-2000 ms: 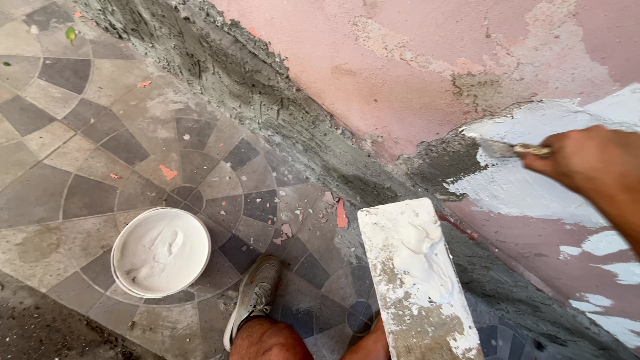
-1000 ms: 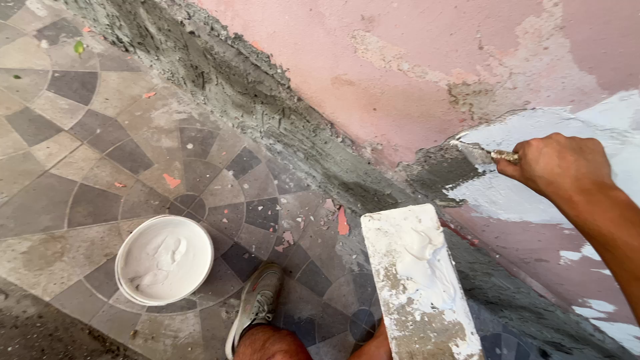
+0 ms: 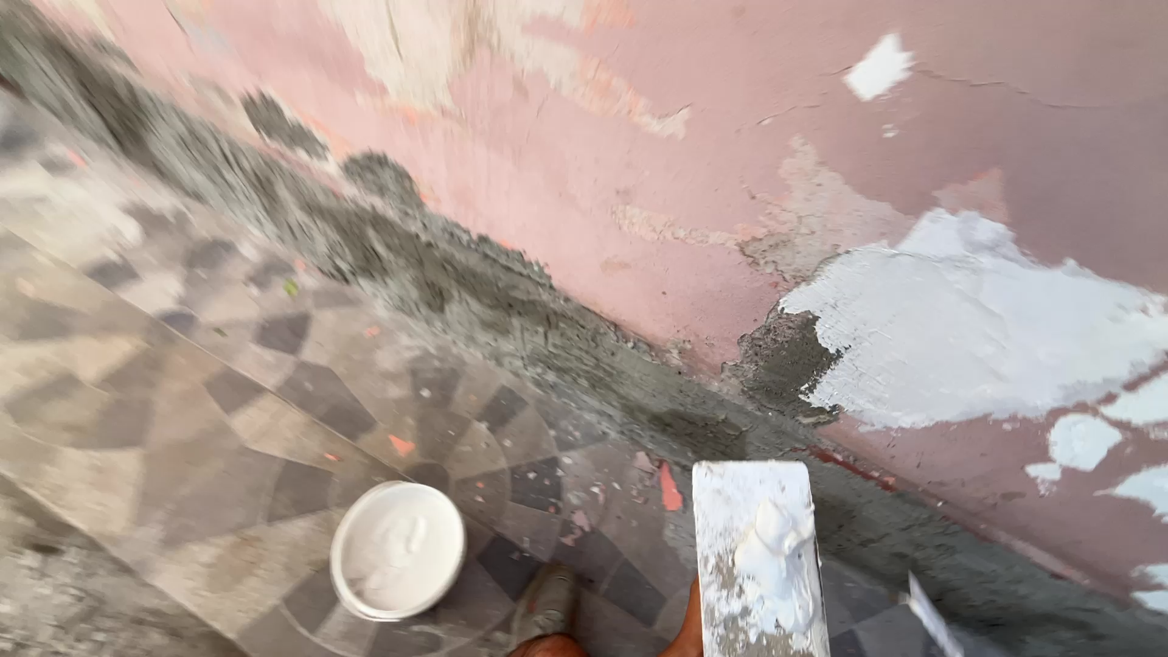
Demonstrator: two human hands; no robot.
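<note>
At the bottom edge, a small part of my left hand (image 3: 686,630) shows beside a flat rectangular board (image 3: 716,557), which it holds. The board is smeared with white paste, and a thick lump of white filler (image 3: 776,570) lies on it. My right hand is out of view. To the right of the board, low in the picture, a thin pale blade (image 3: 931,616), blurred, seems to be that of a putty knife; its handle is hidden. A smooth white filler patch (image 3: 967,333) covers part of the pink wall (image 3: 675,182), bordering bare grey mortar (image 3: 789,360).
A round white tub (image 3: 398,550) of white paste stands on the patterned tile floor (image 3: 210,456), left of a shoe (image 3: 547,598). Rough grey cement (image 3: 511,328) runs diagonally along the foot of the wall. Orange and pink paint flakes (image 3: 671,488) lie on the tiles.
My right hand, which was drawing the putty knife over the white patch, has left the wall and is out of view. The view has shifted, showing more wall above.
</note>
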